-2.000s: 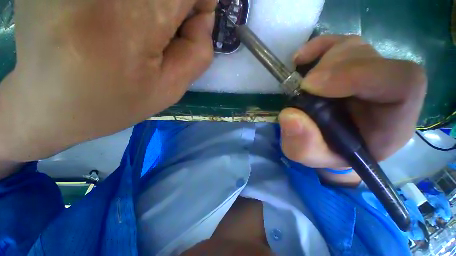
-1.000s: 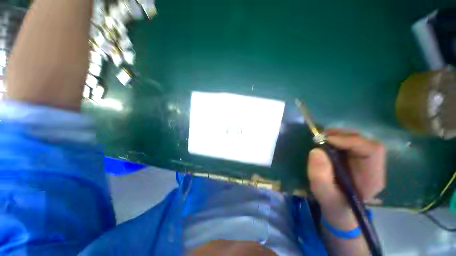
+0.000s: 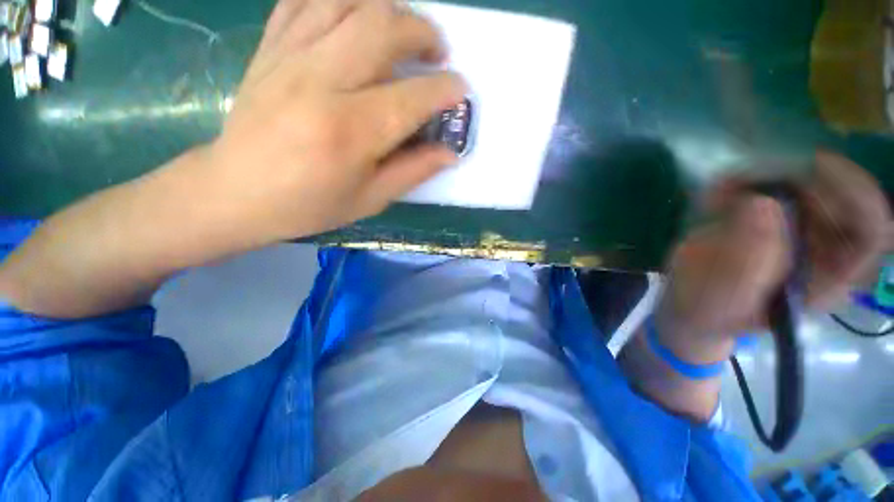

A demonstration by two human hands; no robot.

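My left hand (image 3: 328, 118) holds a small dark watch housing (image 3: 454, 125) with a shiny rim on the white foam pad (image 3: 520, 108). Its fingers cover the housing's left part; small parts show inside. My right hand (image 3: 784, 245) is blurred, at the right near the bench edge, closed around the black handle of the soldering iron (image 3: 787, 363). The iron's handle end and cord hang down past the hand; its metal barrel and tip cannot be made out.
Small silver-white pouch batteries (image 3: 39, 39) lie in a pile at the upper left of the green bench mat (image 3: 627, 88). An amber roll (image 3: 851, 64) stands at the upper right. The worn yellowish bench edge (image 3: 490, 245) runs below the pad.
My left hand has come back from the far left to the pad, now with a housing on it. The pad was bare a second ago. My right hand has moved right with the iron.
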